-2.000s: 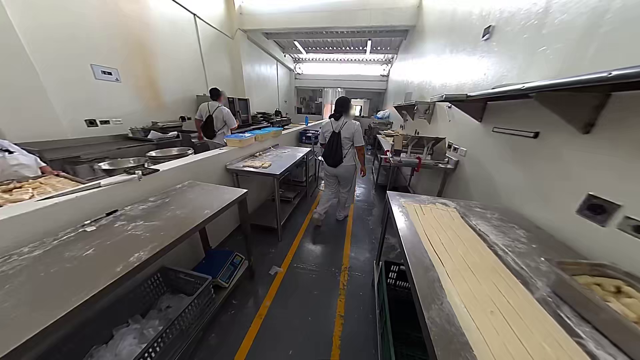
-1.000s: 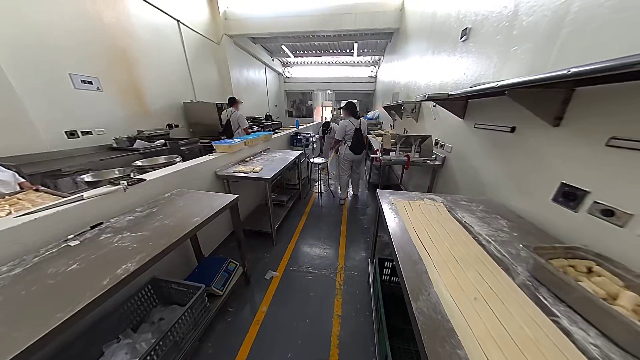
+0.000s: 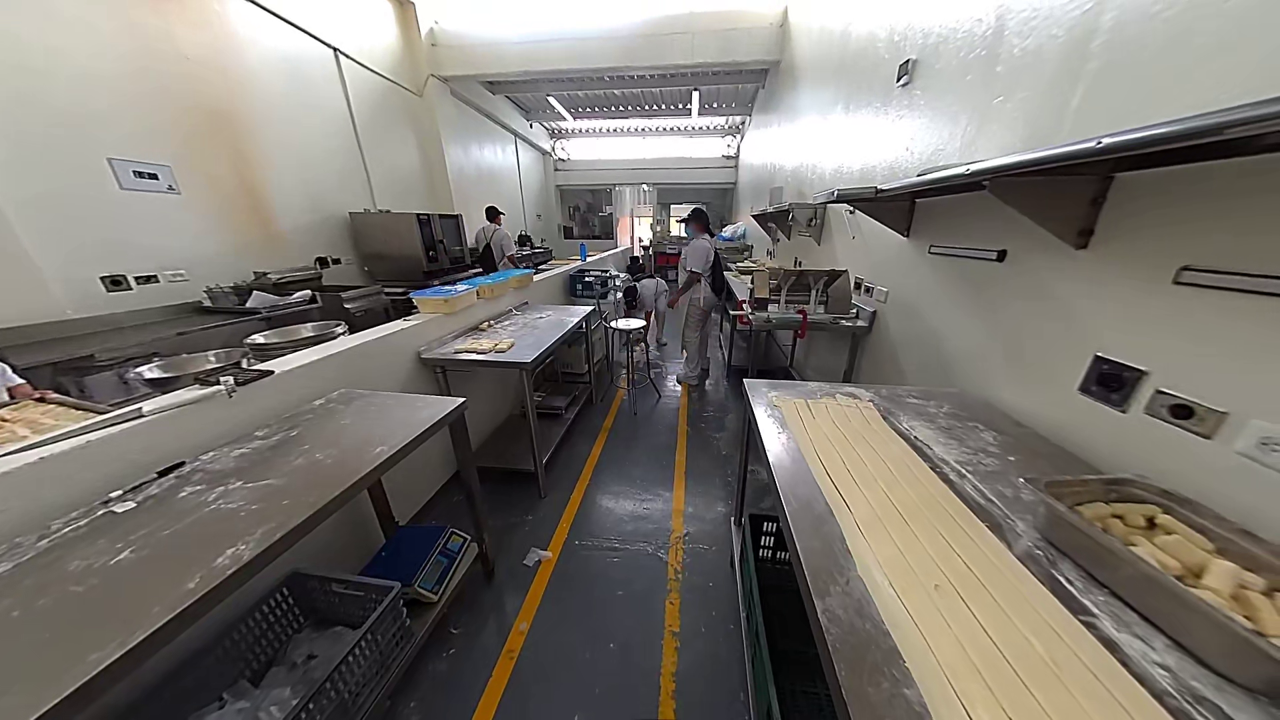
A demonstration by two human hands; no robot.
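Neither my left hand nor my right hand shows in the head view. Long parallel strips of pale dough point(image 3: 930, 540) lie on the floured steel table point(image 3: 950, 415) at the right. Beside them, against the wall, a deep steel pan point(image 3: 1090, 535) holds several light-coloured rolled pieces point(image 3: 1185, 555). At the left stands a second steel table point(image 3: 290, 450) dusted with flour. Further along, small flat dough pieces point(image 3: 484, 346) rest on another steel table point(image 3: 545, 325).
Under the left table are a blue digital scale point(image 3: 420, 560) and a dark plastic crate point(image 3: 350, 640). A round stool point(image 3: 628, 324) stands in the aisle, before a standing person point(image 3: 697, 290) and a bent-over person point(image 3: 648, 300). Another person point(image 3: 495, 240) works behind the low wall.
The person in the aisle, seen from behind two seconds ago, is farther off and now turned sideways. A bent-over person and the stool are now plainly visible beside them.
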